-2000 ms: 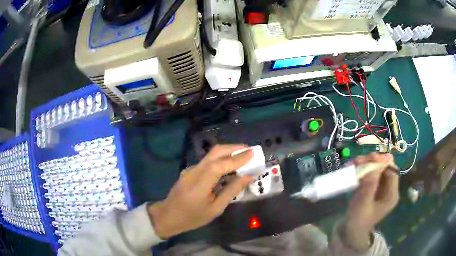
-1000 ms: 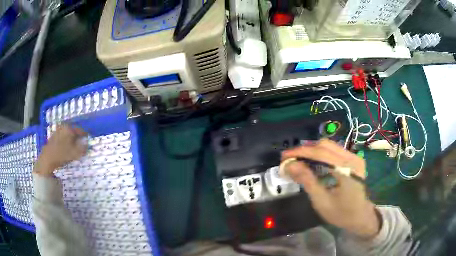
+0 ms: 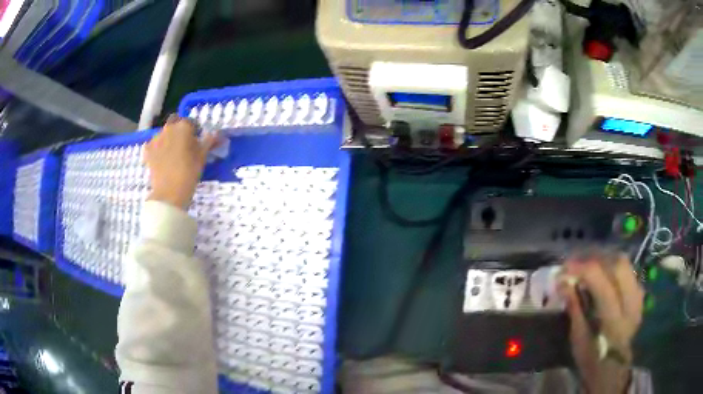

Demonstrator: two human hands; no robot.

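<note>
My left hand (image 3: 176, 158) is over the upper left of the blue tray (image 3: 344, 231), with a blurred white USB charger (image 3: 219, 146) at its fingertips. The tray holds a row of chargers (image 3: 270, 111) at its far end and many rows nearer me, with a bare blue strip between. My right hand (image 3: 609, 304) is at the black test box (image 3: 493, 338) and grips the test lead, blurred. Its end is at a white charger (image 3: 544, 286) in the right part of the socket strip (image 3: 509, 290). My fingers partly hide this contact.
More trays of chargers (image 3: 100, 208) stand at left. A beige transformer (image 3: 420, 69) and a cream meter (image 3: 640, 119) stand behind, with a white power strip and plugs (image 3: 543, 100) between. A black cord crosses the green mat. White cables (image 3: 655, 223) lie at right.
The view has swung left. My left hand has gone from the socket area to the tray's far left part. My right hand has brought the lead down to the charger in the socket.
</note>
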